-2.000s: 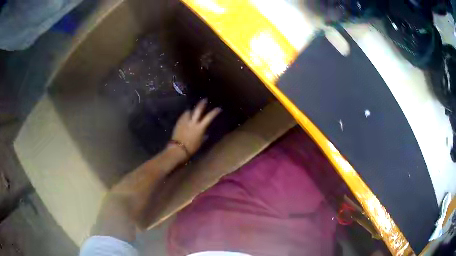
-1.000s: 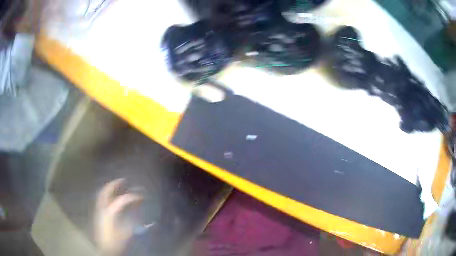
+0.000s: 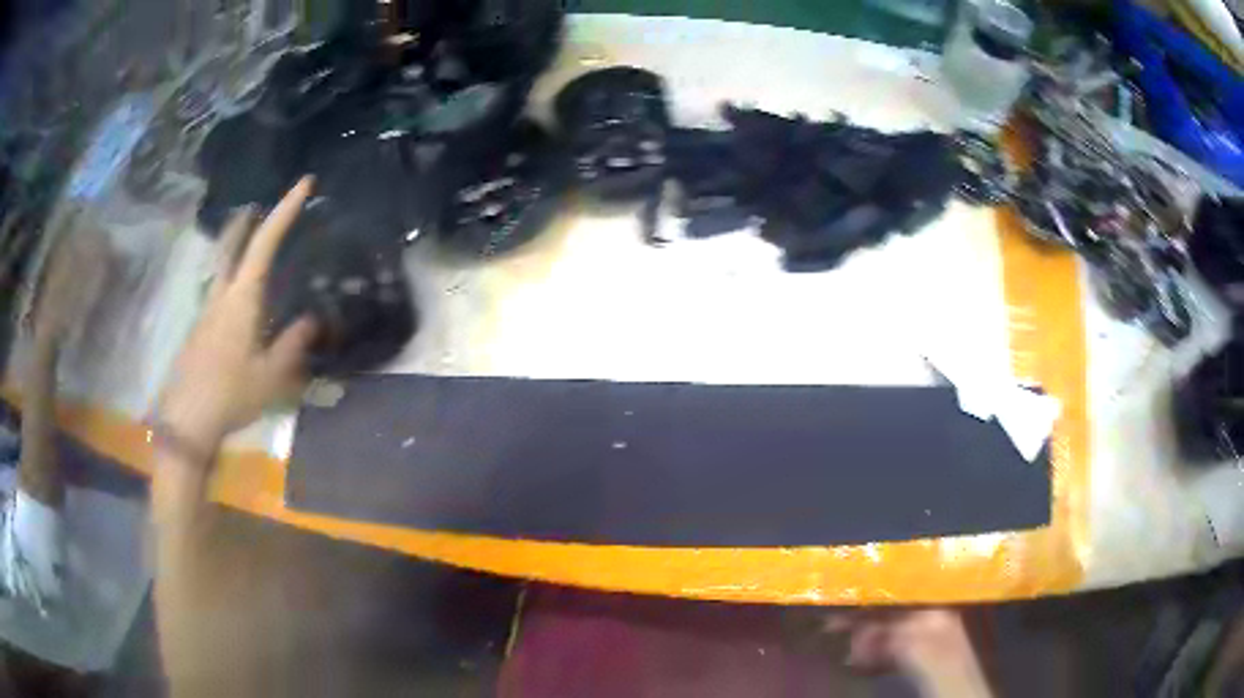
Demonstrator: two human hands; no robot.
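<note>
My left hand (image 3: 235, 341) reaches over the bench's left side with fingers spread, beside black plastic housings (image 3: 348, 293); its fingertips overlap them, and no grip shows. My right hand (image 3: 911, 638) is low at the bottom right, below the bench edge, blurred and partly cut off; whether it holds something is unclear. More housings (image 3: 611, 134) lie along the back. The black work mat (image 3: 655, 464) lies along the front edge, with small white specks on it.
A pile of black strips (image 3: 819, 177) lies behind the mat. A white tissue (image 3: 1012, 412) is at the mat's right end. Wired assemblies (image 3: 1105, 205) lie beyond yellow tape (image 3: 1044, 314). A clear bottle (image 3: 988, 55) stands at the back. Another person's arm (image 3: 52, 368) is at far left.
The view has swung from the cardboard box up to the bench. My left hand has moved out of the box to the housings. My right hand now shows at the bottom right.
</note>
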